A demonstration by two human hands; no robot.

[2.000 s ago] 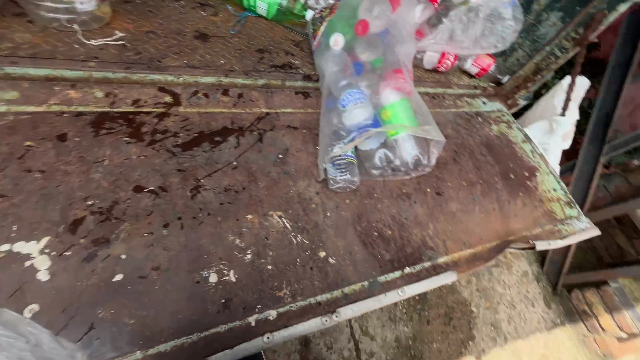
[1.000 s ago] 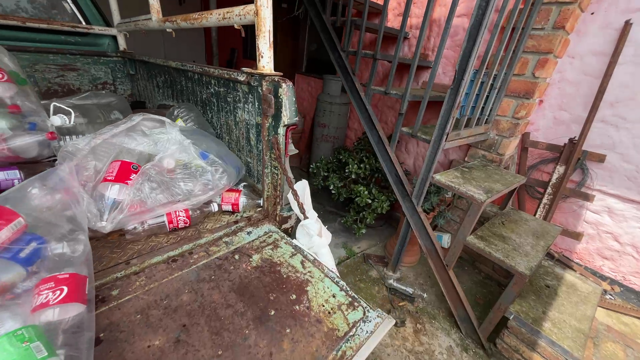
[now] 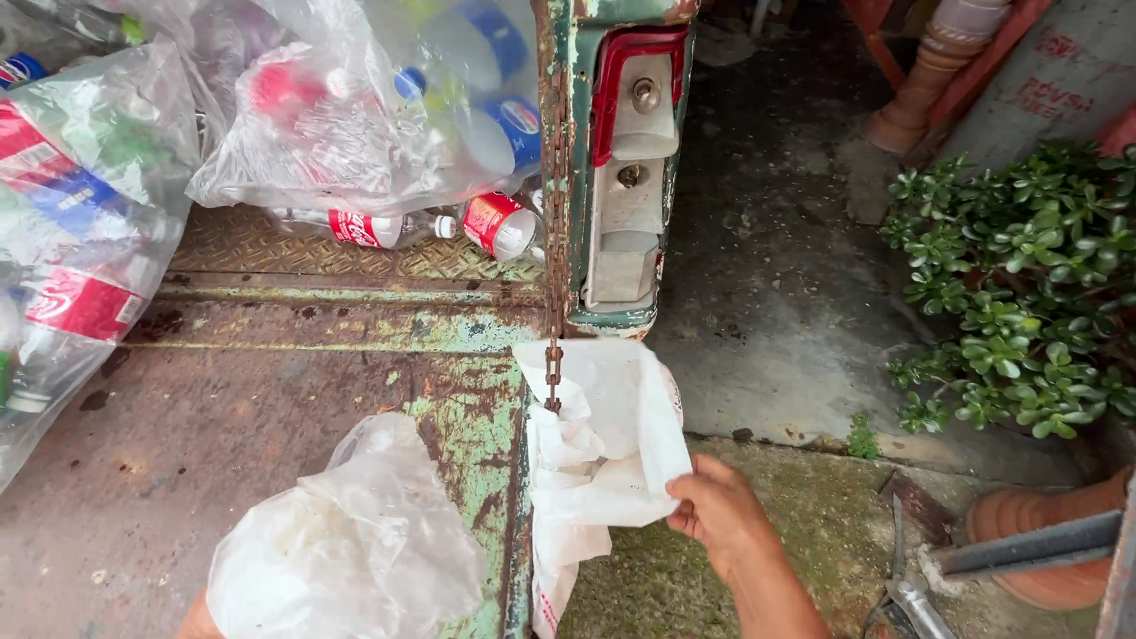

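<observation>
My right hand [image 3: 710,506] pinches the right edge of a white sack [image 3: 612,426], which hangs beside the lowered tailgate, its mouth spread, under a rusty chain [image 3: 556,222]. At the bottom left, a crumpled clear plastic bag [image 3: 346,532] covers most of my left hand [image 3: 200,619]; only a little skin shows, so its grip is hidden. Behind the tailgate [image 3: 266,399], clear bags of plastic bottles [image 3: 328,115] lie on the truck bed. A loose Coca-Cola bottle [image 3: 364,228] lies in front of them, and another bottle [image 3: 500,224] is near the chain.
The truck's tail light [image 3: 635,169] stands right behind the sack. Farther right are a leafy plant [image 3: 1003,293], a clay pot [image 3: 1047,541], a metal bar [image 3: 1029,543] and a grey cylinder [image 3: 1038,98]. Mossy concrete ground [image 3: 816,497] lies below the tailgate.
Both hands have come into view. The right hand now holds the white sack, which hung by the tailgate's side one second ago. The view has moved closer to the tail light.
</observation>
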